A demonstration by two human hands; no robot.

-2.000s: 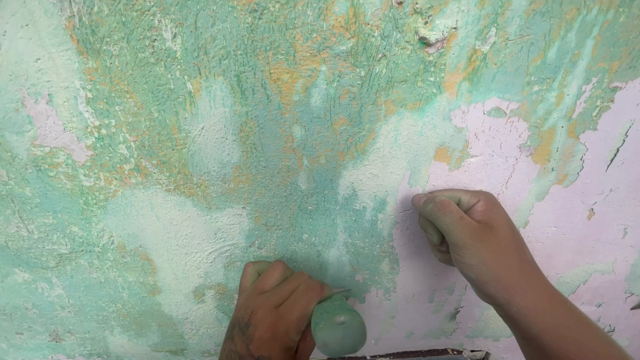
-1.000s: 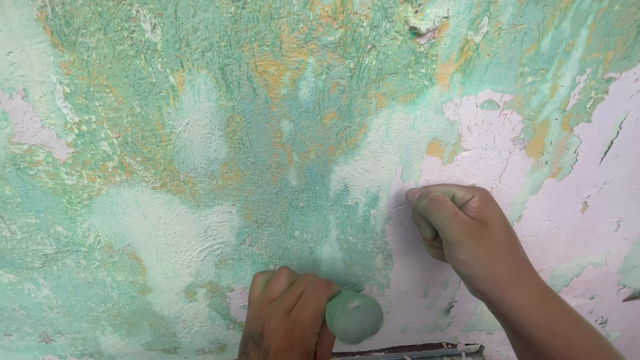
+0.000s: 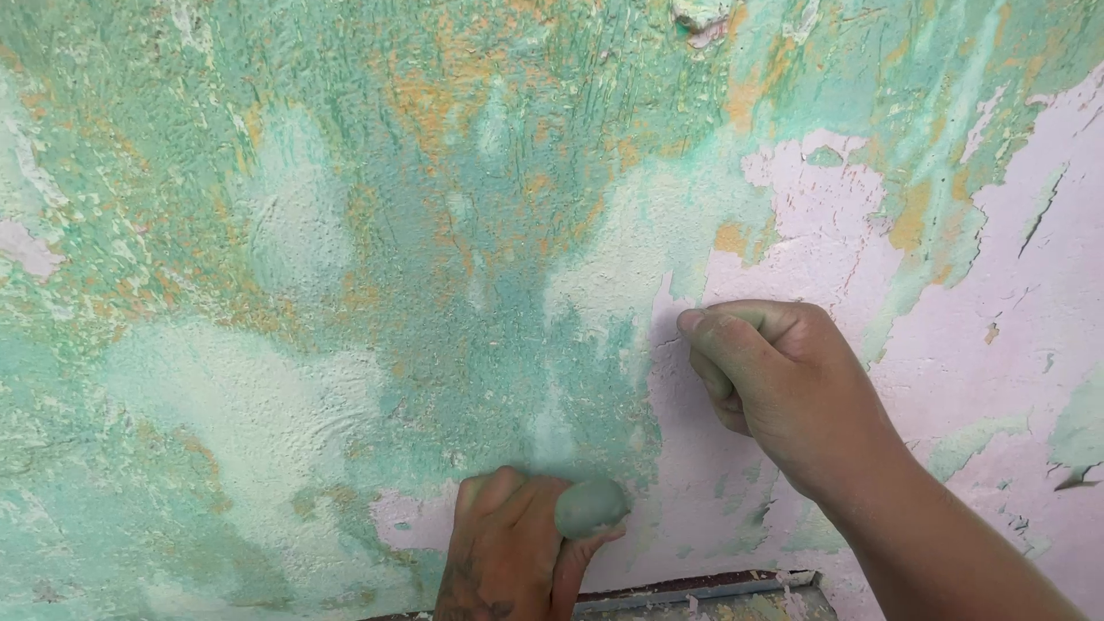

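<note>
My left hand (image 3: 509, 543) is at the bottom centre, closed around a tool with a rounded, dusty green handle end (image 3: 592, 509); the rest of the tool is hidden behind the hand. To its right and higher up, my right hand (image 3: 759, 371) is a loose fist, thumb tip against the bent forefinger, close to the wall's pale pink patch (image 3: 811, 207). Nothing shows between its fingers. Around both hands is a painted wall (image 3: 483, 345) with worn green, white and orange layers.
A ledge or frame edge (image 3: 699, 591) with paint flakes on it runs along the bottom. The pink paint at the right has cracks and a lifted flake (image 3: 1076, 477). A rough broken spot (image 3: 703, 17) lies at the top.
The tool's rounded handle end has shifted about and now sits higher beside my left hand's thumb. My right hand has stayed closed at nearly the same place on the wall.
</note>
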